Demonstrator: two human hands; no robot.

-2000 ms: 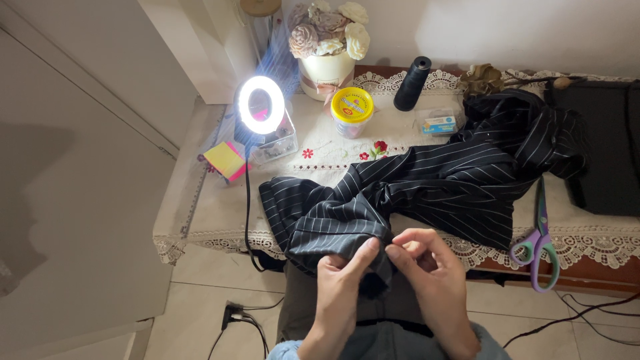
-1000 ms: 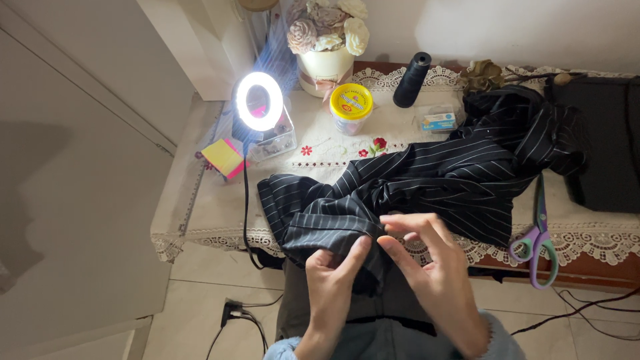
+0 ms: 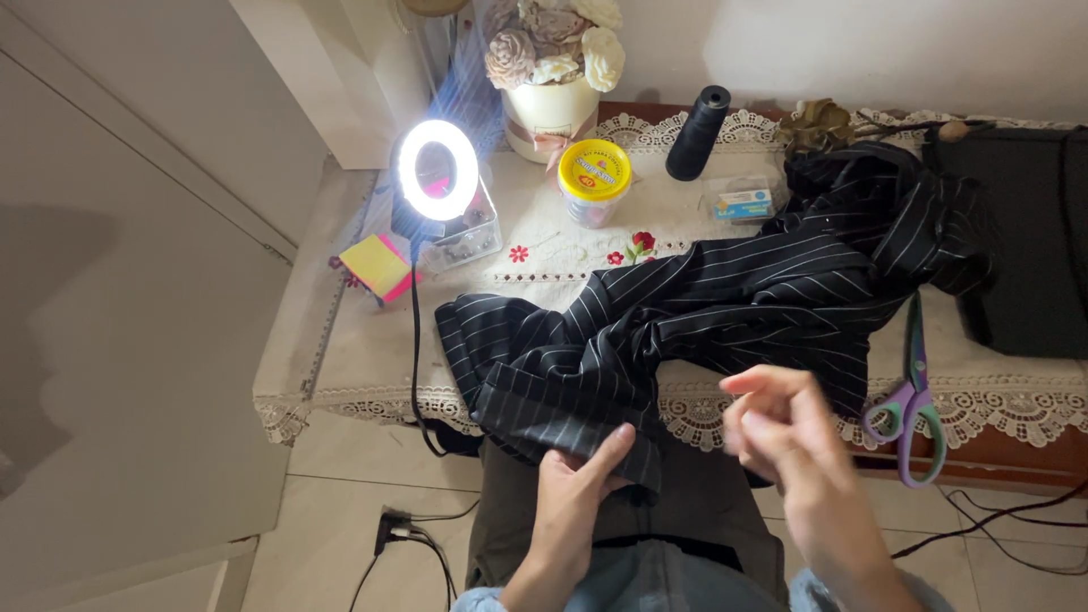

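Black pinstriped fabric (image 3: 731, 289) lies bunched across the lace-edged tablecloth, and its near end hangs over the table's front edge above my lap. My left hand (image 3: 582, 493) grips the folded edge of that end, thumb on top and fingers underneath. To the right, my right hand (image 3: 786, 433) is raised off the fabric, blurred, with thumb and fingertips close together; whether it holds something as fine as a needle or thread cannot be seen. Scissors (image 3: 914, 395) with purple and green handles lie right of the fabric, their handles over the table's edge.
A lit ring lamp (image 3: 438, 170) stands at the left by a clear plastic box (image 3: 472, 242) and sticky notes (image 3: 374, 266). Behind are a yellow-lidded tub (image 3: 593, 183), a flower pot (image 3: 548, 115), a black thread cone (image 3: 697, 133) and a small packet (image 3: 744, 204). Cables (image 3: 412, 535) run on the floor.
My right hand has moved away from the fabric, to the right; earlier both hands were together at the folded edge. My left hand still holds the fabric.
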